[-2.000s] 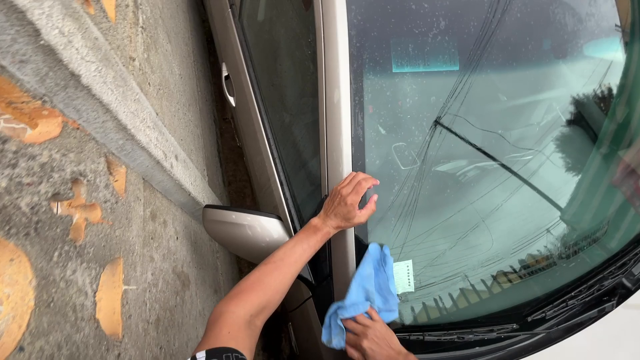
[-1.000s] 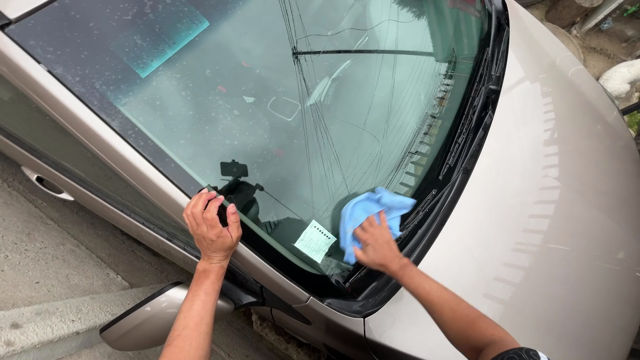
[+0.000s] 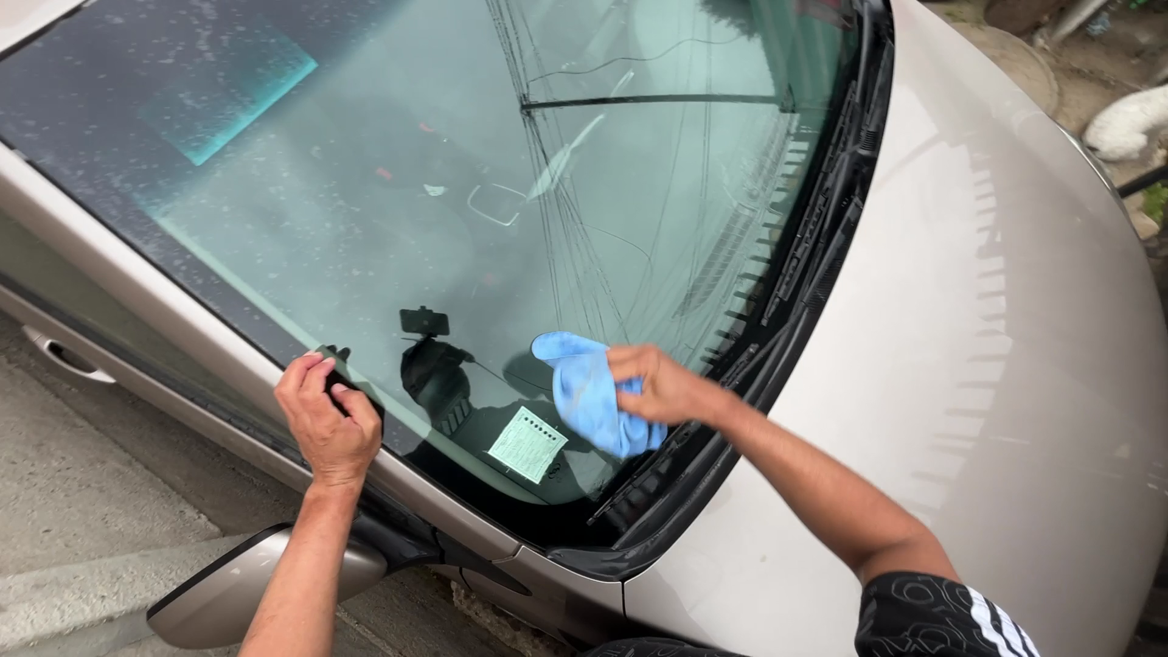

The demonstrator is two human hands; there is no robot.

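Observation:
My right hand (image 3: pixel 662 383) grips a blue cloth (image 3: pixel 593 392) against the lower corner of a car windshield (image 3: pixel 438 274), a little above a paper sticker (image 3: pixel 528 444) bearing writing. At the windshield's side edge, my left hand (image 3: pixel 333 415) rests by the pillar with bent fingers. A dark object shows beside and partly behind that hand; its kind and whether the hand holds it cannot be told. The glass carries light specks toward the upper left and reflects wires, a pole and a dark figure.
Below my left hand juts the side mirror (image 3: pixel 265 584). Wiper parts (image 3: pixel 812 265) line the base of the glass, next to the beige hood (image 3: pixel 912 365). A door handle (image 3: pixel 68 358) and a concrete ledge (image 3: pixel 100 584) lie at the left.
The view has swung toward the hood since two seconds ago. Since one second ago, my right hand and the cloth have shifted on the glass; my left hand stays at its edge.

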